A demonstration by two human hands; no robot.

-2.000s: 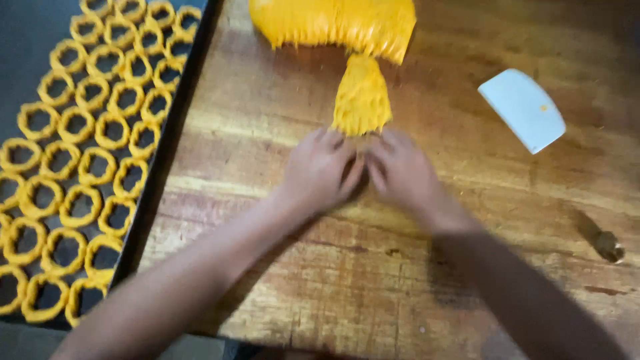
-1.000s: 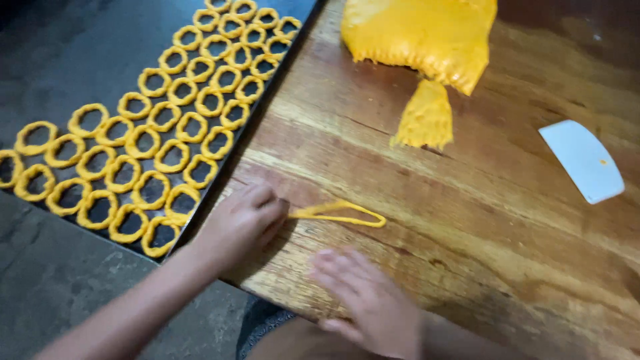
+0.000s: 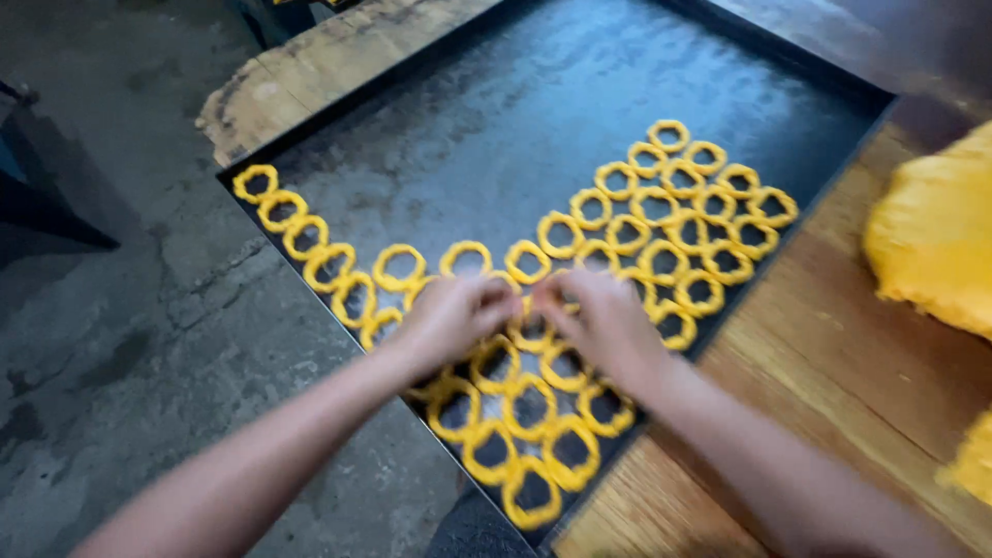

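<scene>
Both of my hands are over a dark metal baking tray [image 3: 465, 147] that holds rows of yellow dough rings [image 3: 530, 407]. My left hand [image 3: 461, 314] and my right hand [image 3: 601, 318] nearly meet at the fingertips, just above the rings in the tray's nearer part. The fingers of each hand are pinched together, but motion blur hides whether a ring is between them. A large slab of yellow dough [image 3: 938, 232] lies on the wooden table at the right edge, with a smaller dough piece [image 3: 973, 461] below it.
The tray rests on a wooden table [image 3: 821, 349] and its left corner overhangs a concrete floor [image 3: 194, 387]. Another stretch of wooden tabletop [image 3: 310, 85] with a rough edge shows behind the tray. A dark leg-like object [image 3: 54, 205] stands at the far left.
My hands have moved left from the wooden table to over the tray. The thin dough loop seen by my left hand one second ago no longer shows on the table. The view has swung left.
</scene>
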